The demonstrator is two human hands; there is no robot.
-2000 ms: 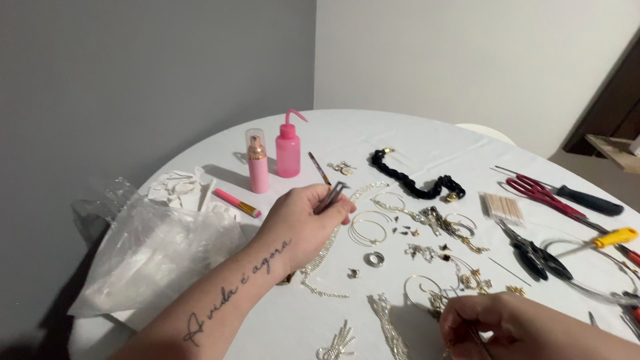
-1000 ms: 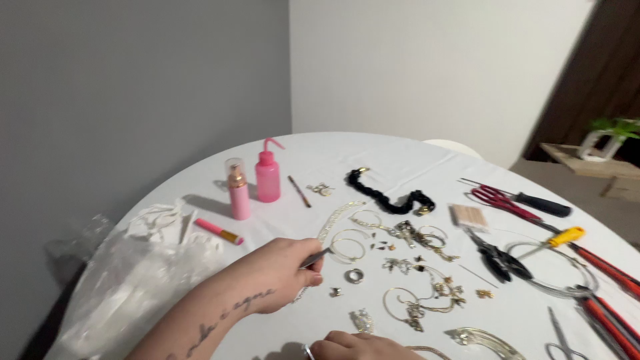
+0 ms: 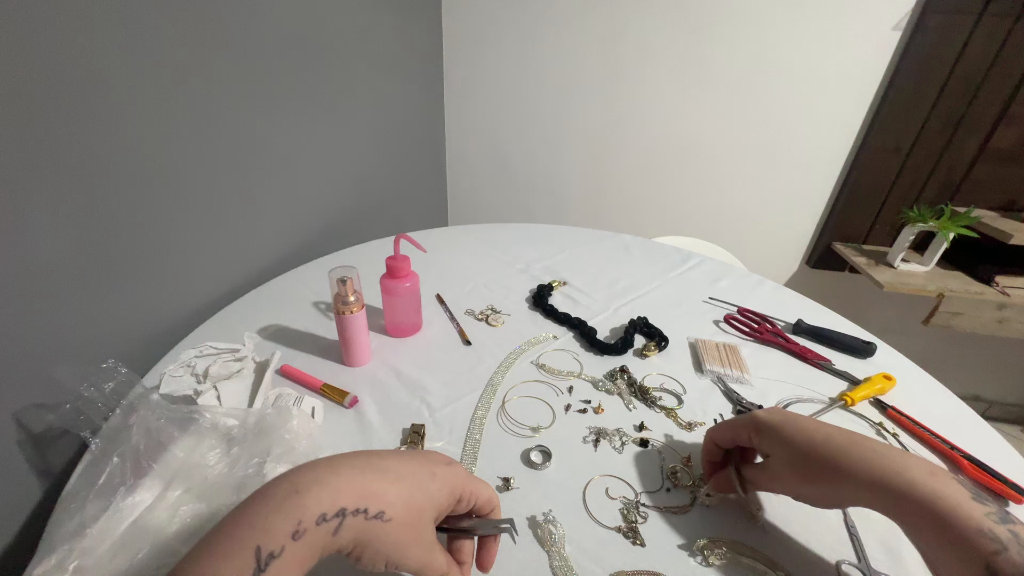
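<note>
My left hand [image 3: 424, 512] holds bent-tip metal tweezers [image 3: 480, 526] above the white cloth, left of a silver rhinestone chain bundle [image 3: 554, 544]. My right hand [image 3: 744, 460] is at a pile of gold-toned jewelry [image 3: 688, 480], fingers pinched around a small metal item that I cannot identify. Between the hands lie a gold wire hoop [image 3: 612, 500], a silver ring [image 3: 539, 457] and small ear studs [image 3: 507, 483]. A wide rhinestone necklace [image 3: 484, 400] curves beyond my left hand, beside thin bangles [image 3: 528, 408]. A black cord necklace [image 3: 596, 340] lies farther back.
At left are a plastic bag [image 3: 176, 480], a pink brush [image 3: 320, 386], a pink pump bottle [image 3: 352, 328] and a pink squeeze bottle [image 3: 401, 296]. At right lie cotton swabs [image 3: 720, 360], red-handled scissors [image 3: 772, 336], a yellow-handled screwdriver [image 3: 868, 390], a red cutter [image 3: 948, 448] and small scissors [image 3: 858, 548].
My right hand has moved from the table's near middle to the jewelry pile at the right. My left hand, with the tweezers, has come nearer to me, away from the bangles.
</note>
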